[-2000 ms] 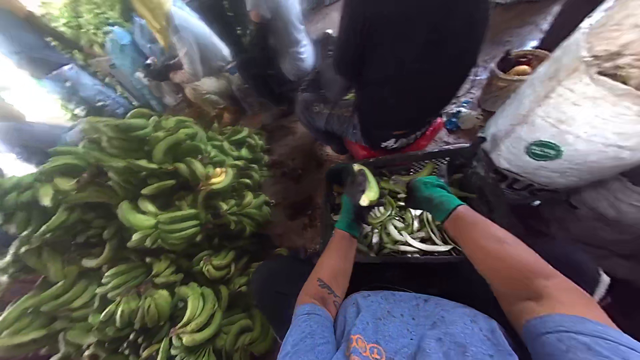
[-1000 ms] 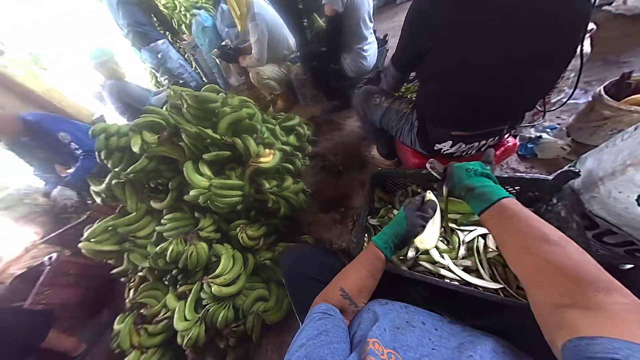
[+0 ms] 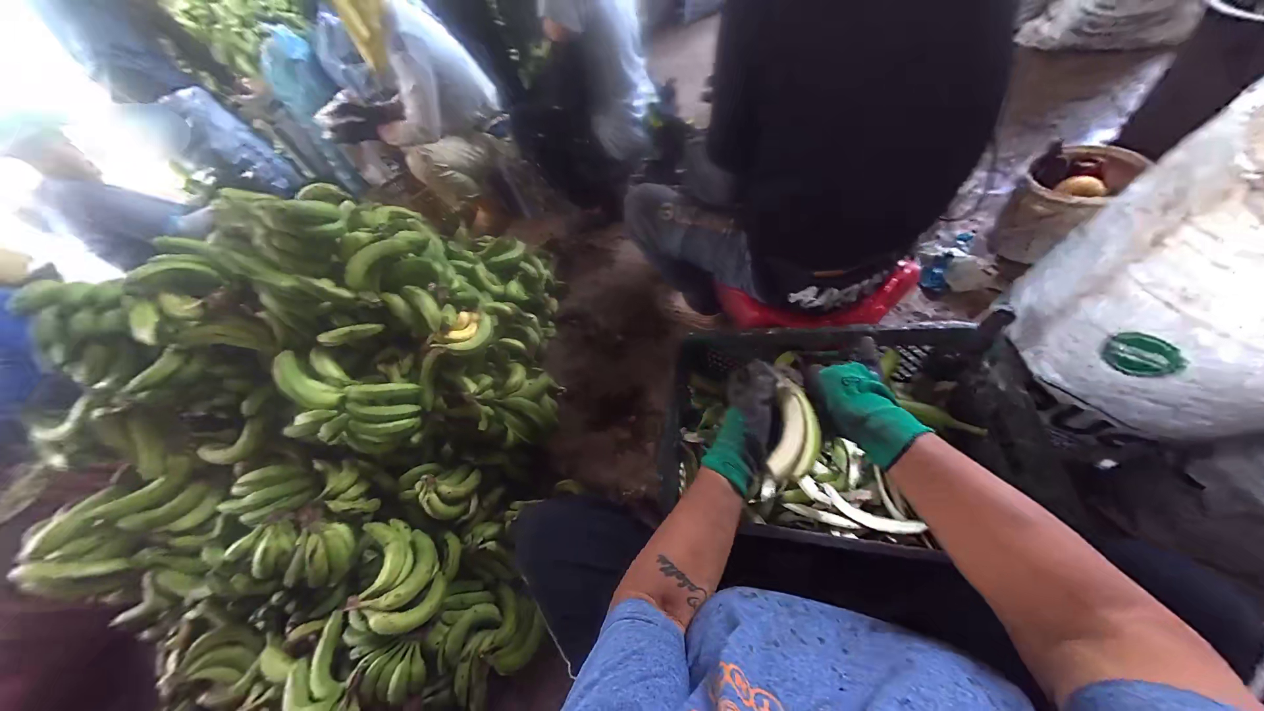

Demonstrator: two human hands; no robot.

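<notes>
My left hand, in a green and dark work glove, grips a partly peeled green plantain; pale flesh shows beside a strip of green skin. My right hand, gloved alike, is closed close against the plantain's upper right side; whether it holds a tool is hidden. Both hands are over a black plastic crate on my lap side, which holds many cut green and white peels.
A large heap of green plantain bunches lies at the left. A person in black sits on a red seat beyond the crate. A white woven sack and a bucket stand at the right. Other people are farther back.
The plantain shows a broad pale face and a green strip now; a second ago it looked mostly pale. My right hand has come down close beside it. The view has swung.
</notes>
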